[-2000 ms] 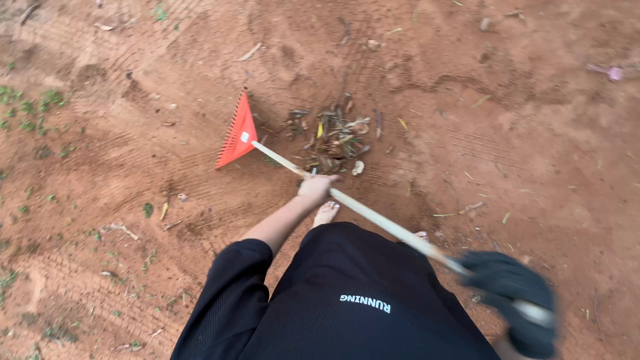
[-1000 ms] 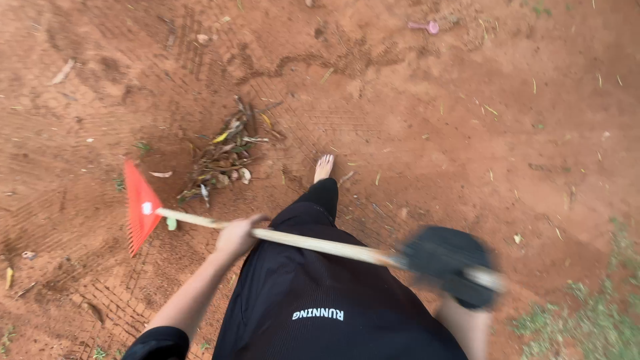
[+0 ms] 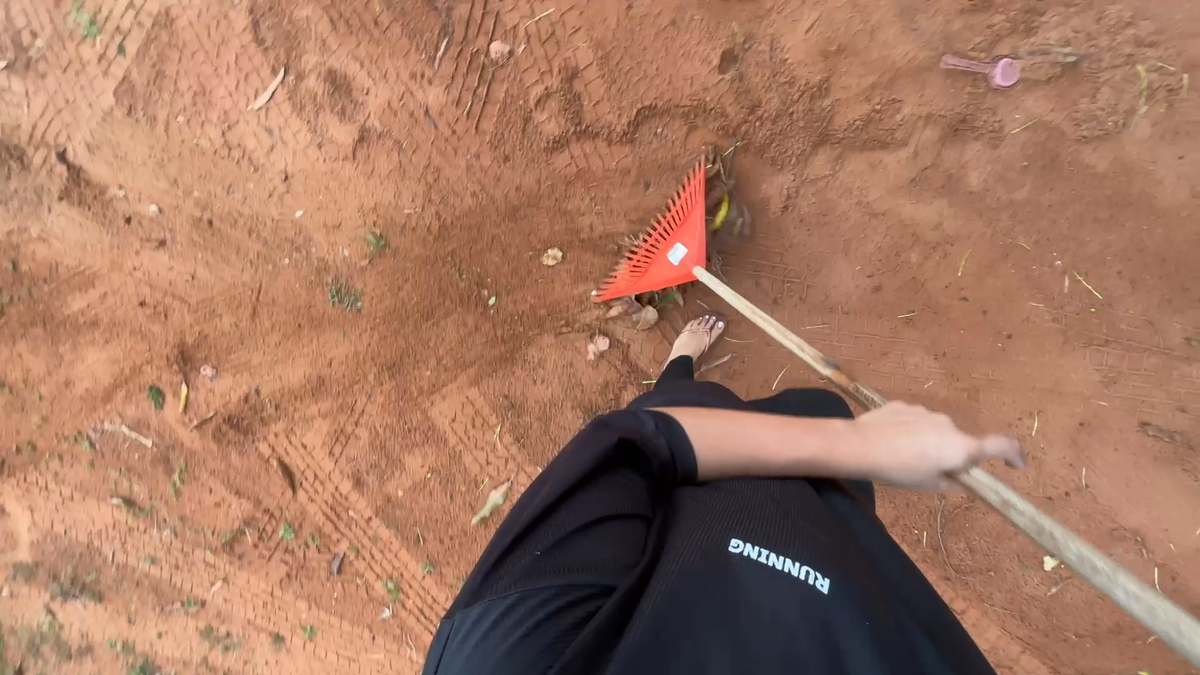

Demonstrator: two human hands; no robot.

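Note:
My left hand (image 3: 923,445) grips the wooden handle (image 3: 778,330) of a leaf rake, bare and slightly blurred, just right of my black shirt. The handle runs down to the lower right corner and out of view. At its far end the rake's orange fan head (image 3: 677,246) lies over a pile of dry leaves (image 3: 645,317), which shows around its edges, with a yellow leaf (image 3: 721,213) at its right. My right hand is outside the frame.
Reddish dirt (image 3: 450,225) with tyre tracks surrounds me. My foot (image 3: 696,337) in a thong sandal stands just below the rake head. A pink plastic object (image 3: 1003,72) lies at the upper right. Scattered leaves and small weeds (image 3: 344,294) dot the left side.
The rake head has moved from left of the leaf pile onto it. My left hand has shifted farther up the handle, away from the head. My gloved right hand has gone out of view.

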